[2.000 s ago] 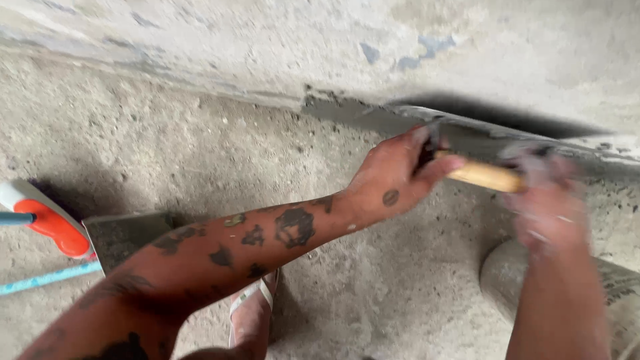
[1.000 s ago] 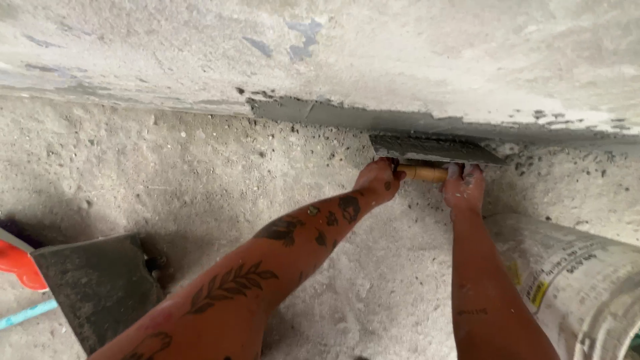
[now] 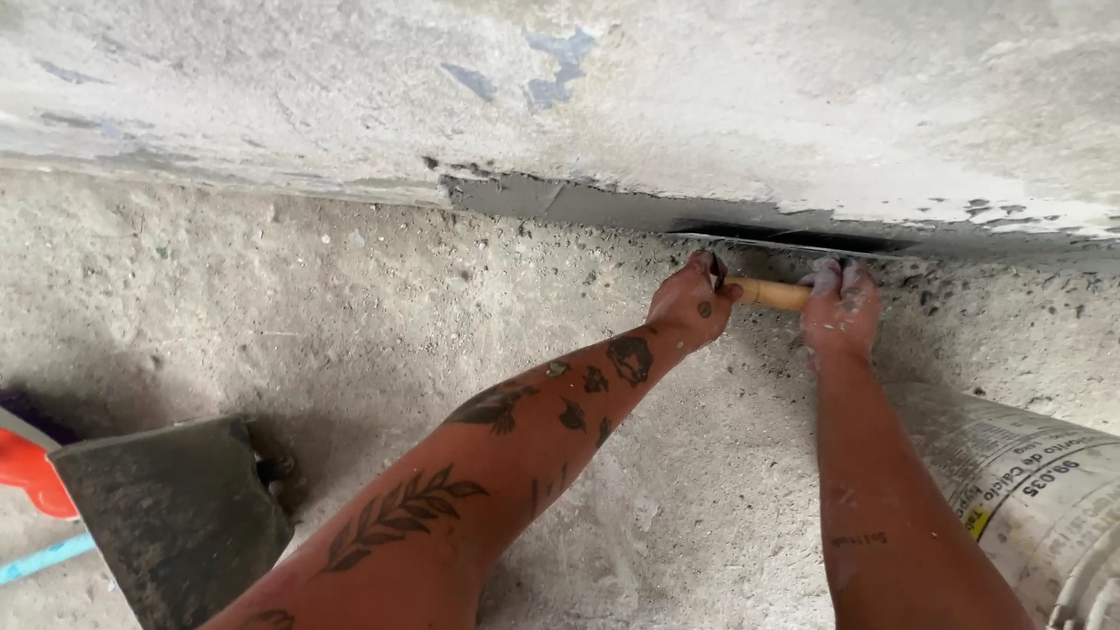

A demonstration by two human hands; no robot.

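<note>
A plastering trowel with a wooden handle (image 3: 772,294) is held low against the foot of a rough plastered wall (image 3: 744,105). My left hand (image 3: 696,297) grips the left end of its handle, while my right hand (image 3: 842,306), spotted with pale mortar, holds the right end. The trowel's metal blade (image 3: 787,246) is seen nearly edge-on, next to a band of wet grey mortar (image 3: 577,203) along the wall base. How firmly the fingertips of each hand close is partly hidden behind the handle and blade.
A printed plastic bucket (image 3: 1032,490) stands or lies beside my right forearm. At lower left are a mortar-stained dark board (image 3: 175,516), a red and white object (image 3: 31,472) and a light-blue rod (image 3: 44,558). Rough concrete floor (image 3: 394,289) spans the area below the wall.
The trowel blade, showing its broad dark face one second ago, is now tilted nearly edge-on against the mortar band. Both hands have stayed on the handle.
</note>
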